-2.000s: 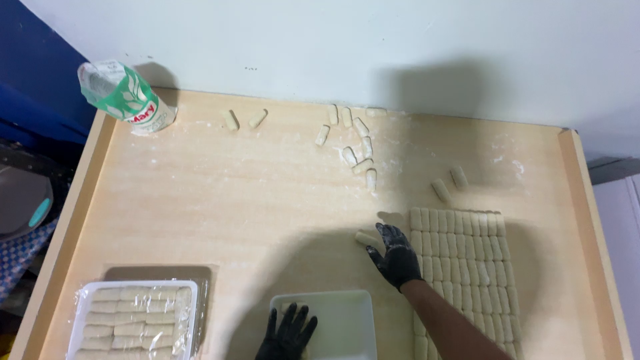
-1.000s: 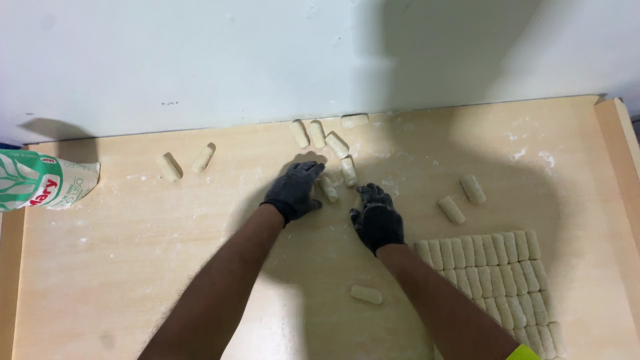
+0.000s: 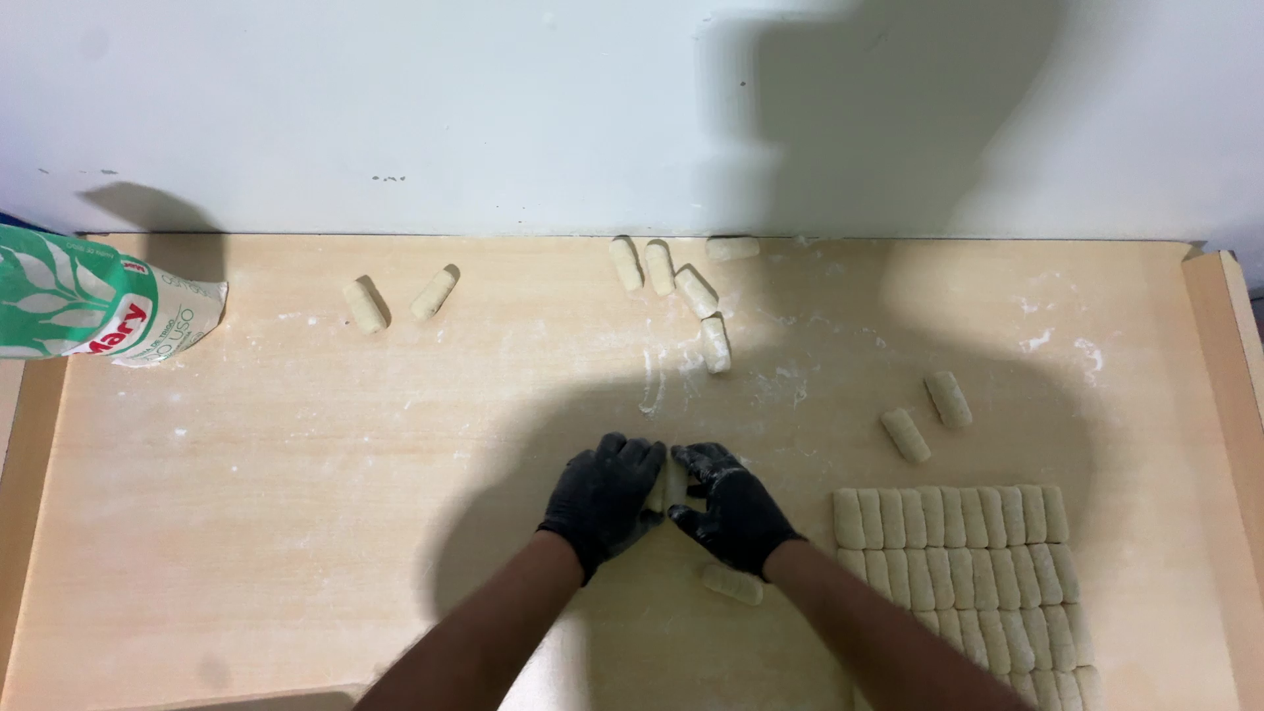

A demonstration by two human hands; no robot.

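My left hand (image 3: 607, 499) and my right hand (image 3: 731, 506), both in black gloves dusted with flour, meet at the middle of the wooden board. Between their fingers they hold pale dough rolls (image 3: 675, 484), apparently two side by side, partly hidden by the fingers. Another dough roll (image 3: 732, 584) lies just below my right hand. Further up, several loose rolls (image 3: 716, 344) form a loose cluster near the wall. To the right of my right forearm, many rolls are packed in tight rows as a block (image 3: 963, 583).
A green and white flour bag (image 3: 109, 296) stands at the left edge. Two rolls (image 3: 365, 305) lie near it, and two more (image 3: 948, 399) sit above the block. A white wall backs the board (image 3: 247, 444), whose raised wooden rim (image 3: 1224, 425) runs along the right.
Both hands have drawn back from the cluster near the wall and come together, with rolls between them. The cluster has fewer rolls than before.
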